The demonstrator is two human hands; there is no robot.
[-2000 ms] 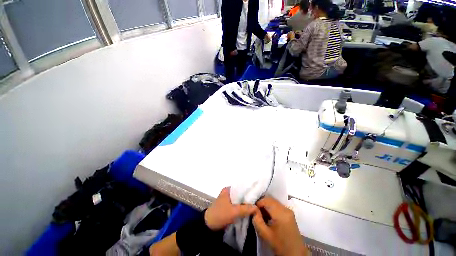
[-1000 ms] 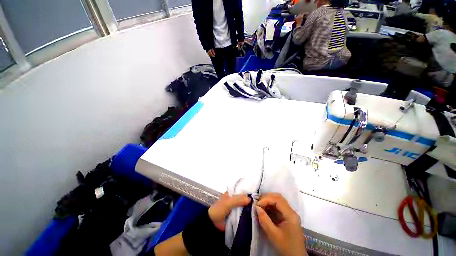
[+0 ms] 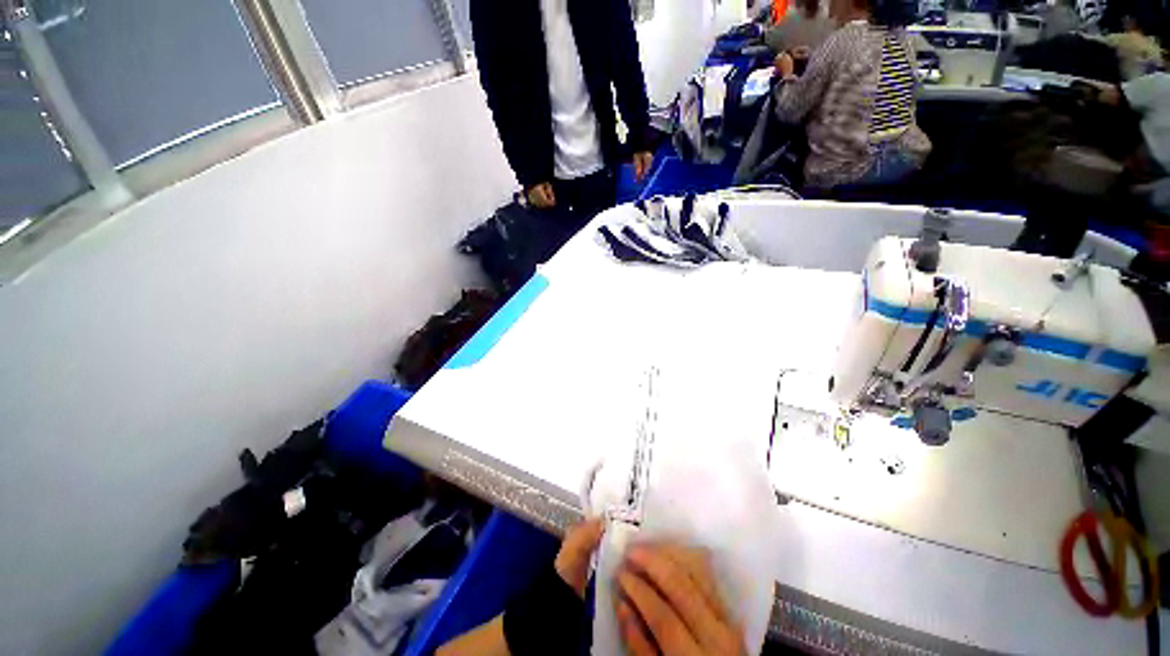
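Note:
A white-grey fabric piece [image 3: 706,493] with a thin dark-edged line lies over the table's front edge, left of the needle plate. My left hand [image 3: 580,554] holds its left edge at the front, the fingers partly hidden by the fabric. My right hand [image 3: 674,600] lies on top of the piece with its fingers bent over the cloth; whether it pinches the cloth cannot be told. Only a little dark fabric shows near my left hand. The sewing machine [image 3: 1001,336] stands to the right, with nothing seen under its presser foot [image 3: 885,391].
Red and yellow scissors [image 3: 1091,564] lie at the right. Striped cut pieces [image 3: 674,231] lie at the table's far side. Blue bins [image 3: 481,583] with dark and grey fabric stand at the left. A person [image 3: 565,96] stands beyond the table; another [image 3: 862,103] sits further back.
The fabric has been opened out flatter, and the dark piece is now mostly hidden. My right hand has gone from pinching at the seam to lying over the cloth. The standing person is closer.

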